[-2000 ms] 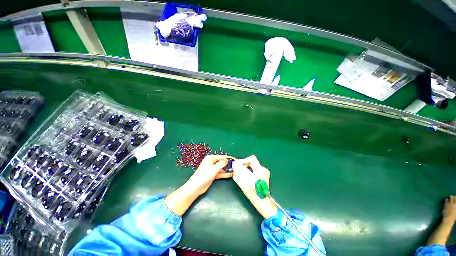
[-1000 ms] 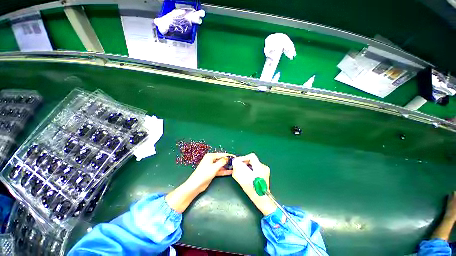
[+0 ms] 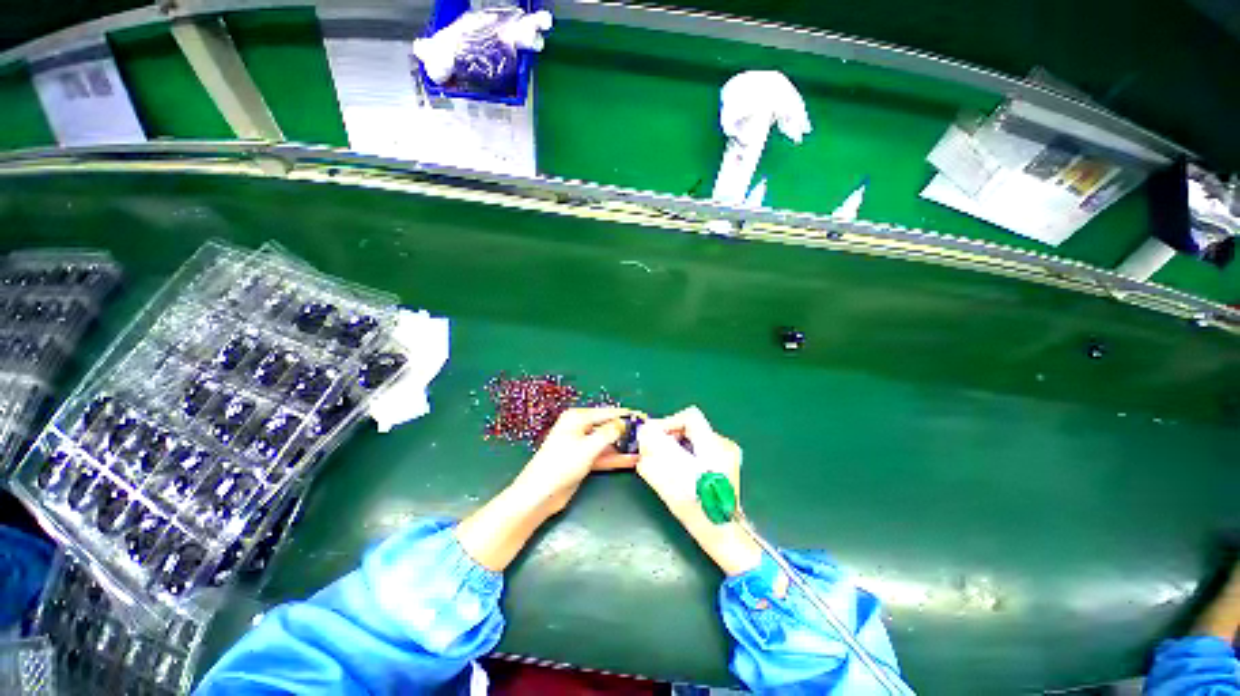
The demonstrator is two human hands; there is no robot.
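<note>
A small black unit (image 3: 628, 435) is held between the fingertips of both hands, mostly hidden by them. My left hand (image 3: 571, 456) grips its left side. My right hand (image 3: 687, 476) is closed around a hand tool whose green fitting (image 3: 717, 498) shows at the back of the hand; the tool's tip is hidden at the black unit. A thin pale hose (image 3: 802, 587) runs from the fitting along my right sleeve. A loose pile of tiny red parts (image 3: 528, 408) lies on the green bench just beyond my left hand.
Stacked clear blister trays (image 3: 204, 422) with black units fill the left, a crumpled white wipe (image 3: 412, 367) at their edge. Two loose dark units (image 3: 791, 339) lie right of centre. A blue bin (image 3: 479, 52) and white-wrapped holder (image 3: 756, 125) stand behind the rail. Another person's sleeve (image 3: 1197, 666) shows lower right.
The loose dark units have shifted left and slightly away along the bench. My hands keep the same grip on the black unit and tool, with only slight movement.
</note>
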